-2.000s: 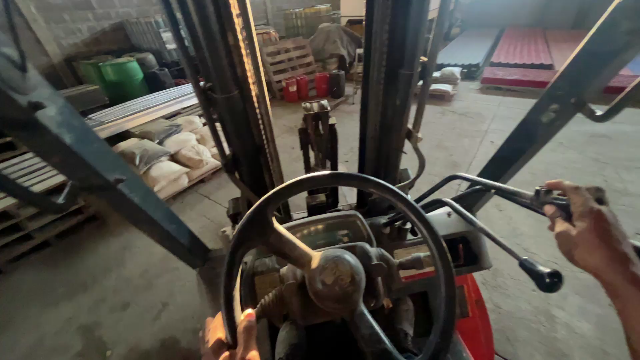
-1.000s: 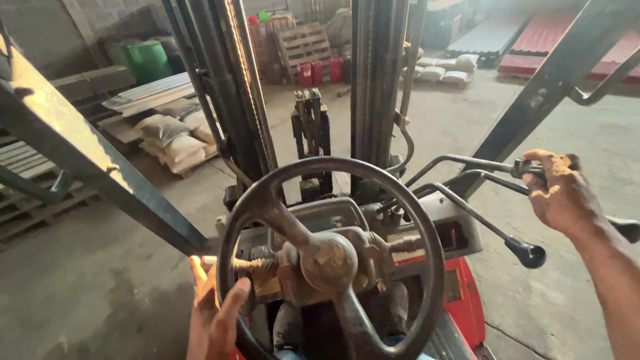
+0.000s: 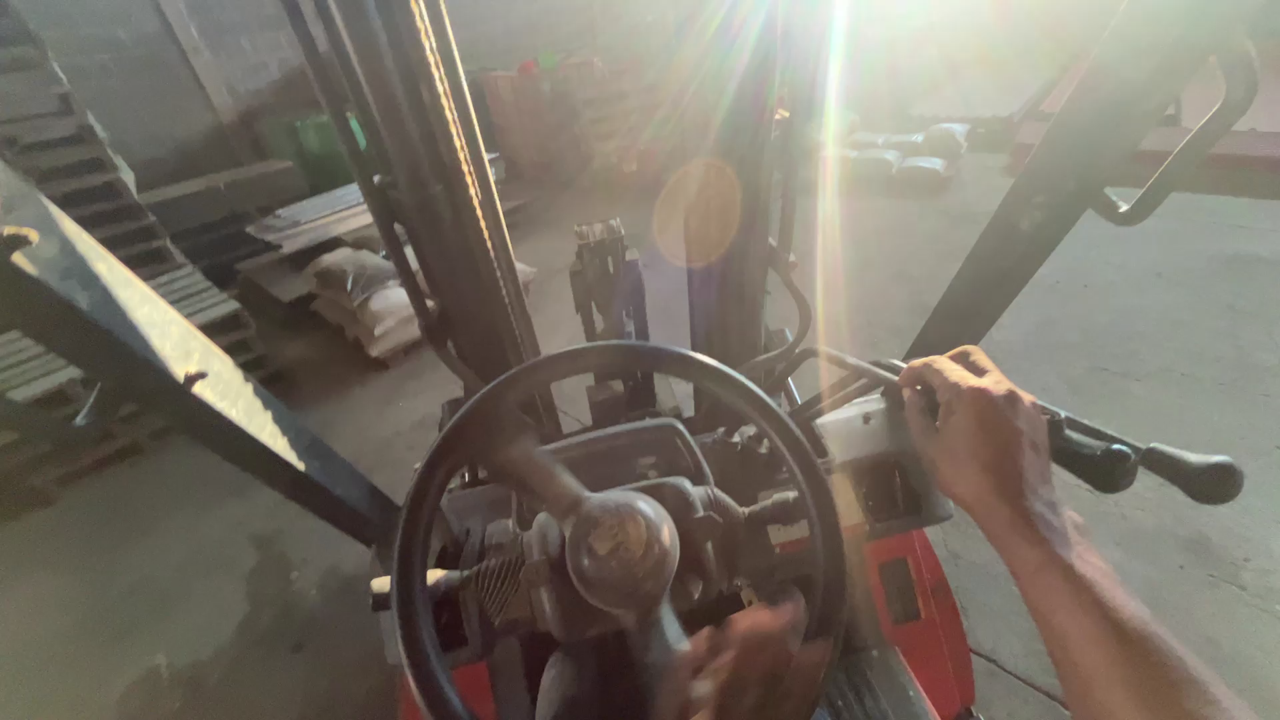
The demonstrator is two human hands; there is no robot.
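A forklift's black steering wheel fills the lower middle, with its worn hub in the centre. My left hand, blurred, is at the wheel's lower right part; whether its fingers close on the rim cannot be made out. My right hand is wrapped over a control lever at the right of the dash, its knob hidden under the fingers. Just right of that hand two more levers with black knobs stick out. Beyond the wheel stand the mast uprights, with a metal carriage part between them.
Filled sacks lie on a pallet at the left, near stacked boards and wooden pallets. A green drum stands behind. More sacks lie at the far right. Strong sun glare veils the upper right.
My left hand has moved from the wheel's lower left to its lower right, and the wheel's spokes have turned. My right hand is now nearer the dash. The surroundings have shifted in view.
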